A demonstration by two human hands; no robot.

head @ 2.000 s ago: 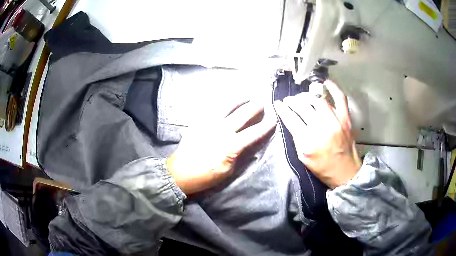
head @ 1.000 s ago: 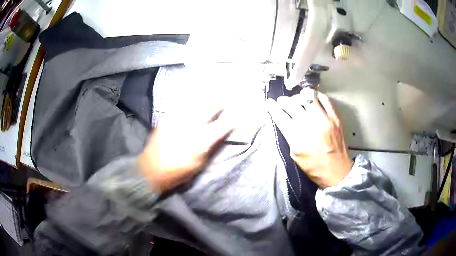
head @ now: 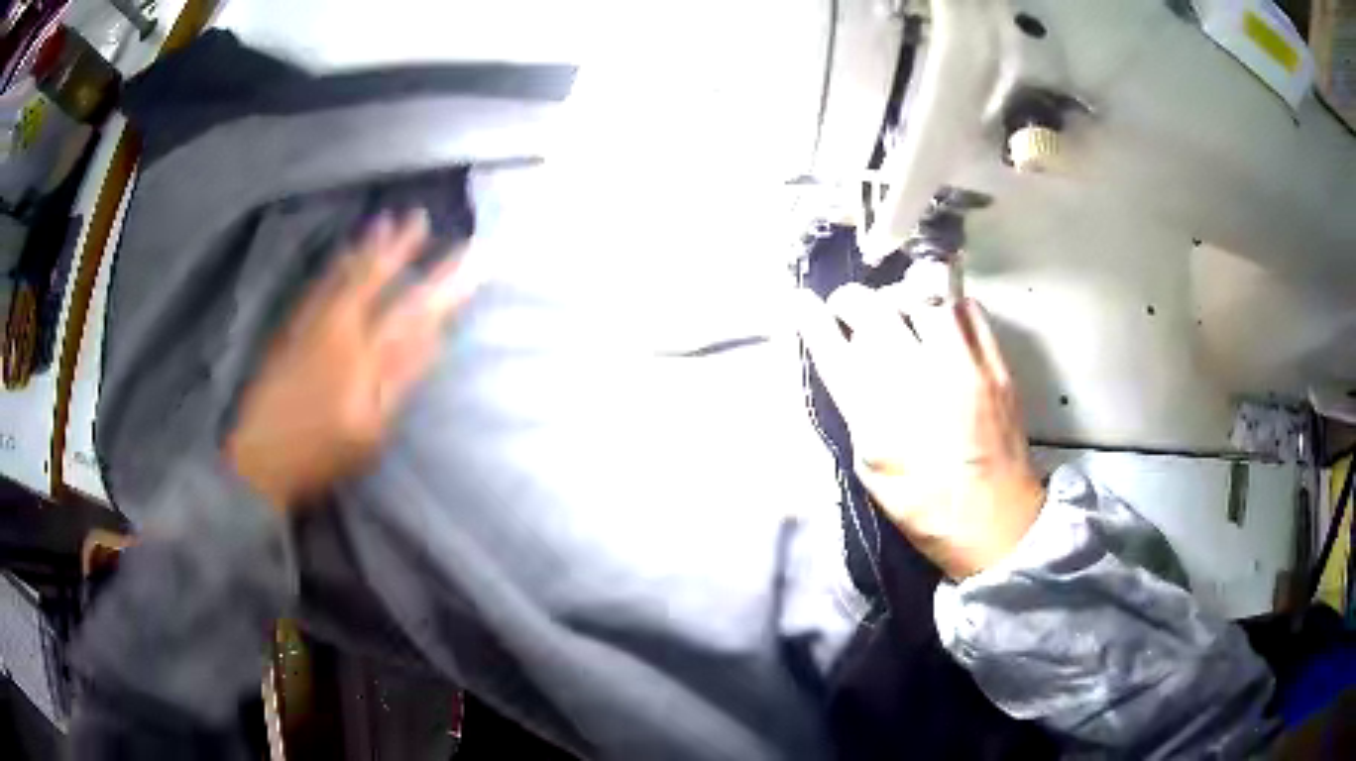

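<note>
The grey garment (head: pixel 625 506) lies across the table left of the needle and hangs over the front edge; its middle is washed out by glare. A dark seam edge (head: pixel 827 409) with pale stitch lines runs from the presser foot area (head: pixel 833 238) towards me. My right hand (head: pixel 930 416) rests on the dark strip just in front of the needle area, its fingertips lost in glare. My left hand (head: pixel 350 364) is blurred, fingers spread, over the grey cloth at the left. It grips nothing that I can see.
The off-white machine head (head: pixel 1130 253) fills the right side, with a tension dial (head: pixel 1034 146) on it. A wood-coloured table edge (head: pixel 92 283) runs down the left, with containers and tools (head: pixel 72 78) beyond it. Papers stand at the upper right (head: pixel 1264 45).
My left hand has moved left, away from the needle area, onto the garment's left part. The cloth there has shifted and flattened. My right hand stays near the needle.
</note>
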